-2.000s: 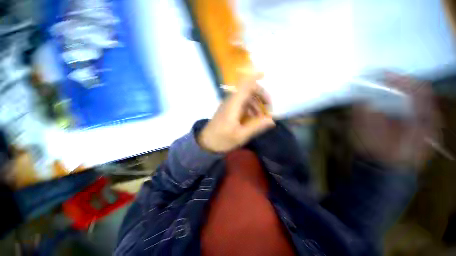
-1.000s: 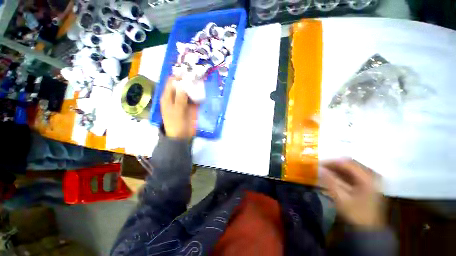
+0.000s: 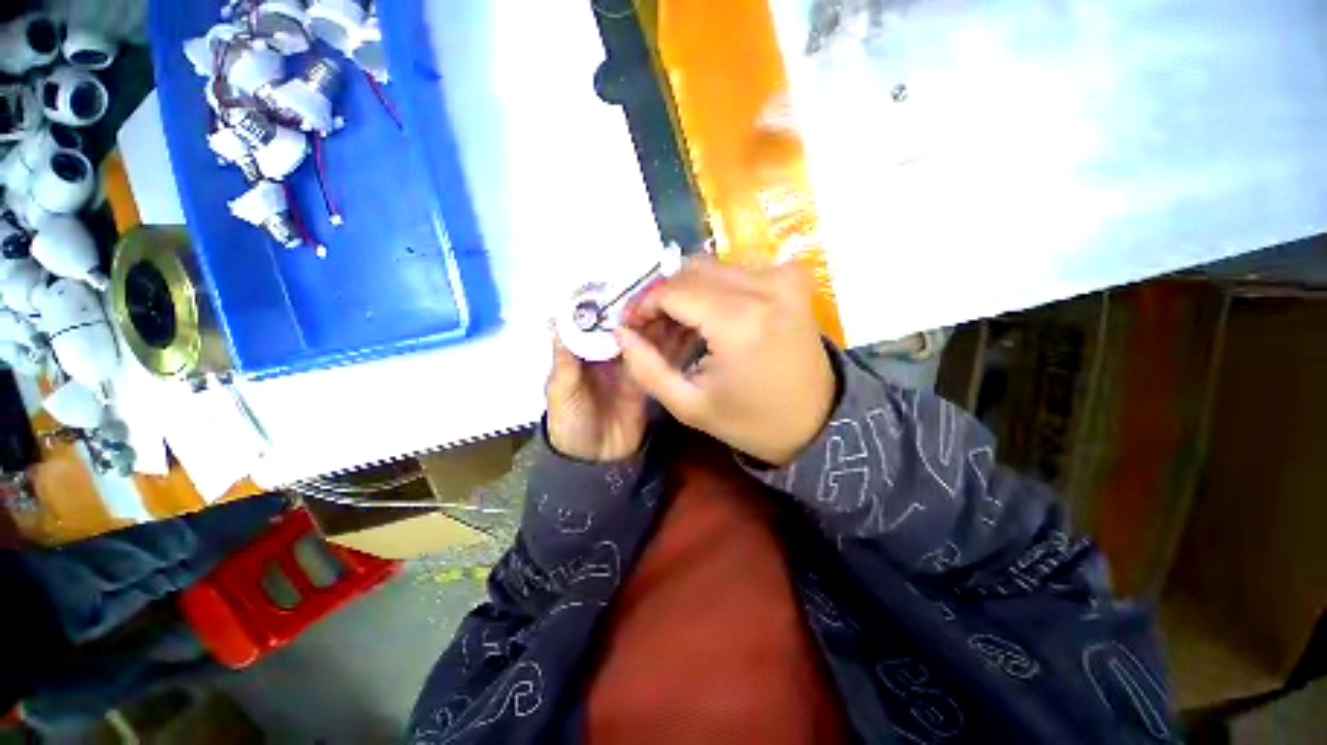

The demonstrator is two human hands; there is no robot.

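A white lamp base assembly (image 3: 588, 323) is held above the table's front edge, its round open cup facing up. My left hand (image 3: 594, 408) grips it from below, and its lower part is hidden in the fingers. My right hand (image 3: 742, 349) is at the cup's right side, with thumb and forefinger pinched on the lead wires (image 3: 635, 290). A small white connector (image 3: 670, 258) shows at the wire end, above the right fingers. Whether the right hand also holds a smaller part is hidden.
A blue parts tray (image 3: 349, 328) holds several wired bases at the left. A yellow-green-rimmed reel (image 3: 156, 303) and white housings (image 3: 66, 248) lie beyond it. Orange tape (image 3: 742, 131) and a black strip (image 3: 640, 131) cross the table. A red stool (image 3: 291, 590) stands lower left.
My left hand has moved from the blue tray to in front of my body and holds a base. My right hand has moved left to meet it. The camera view has shifted.
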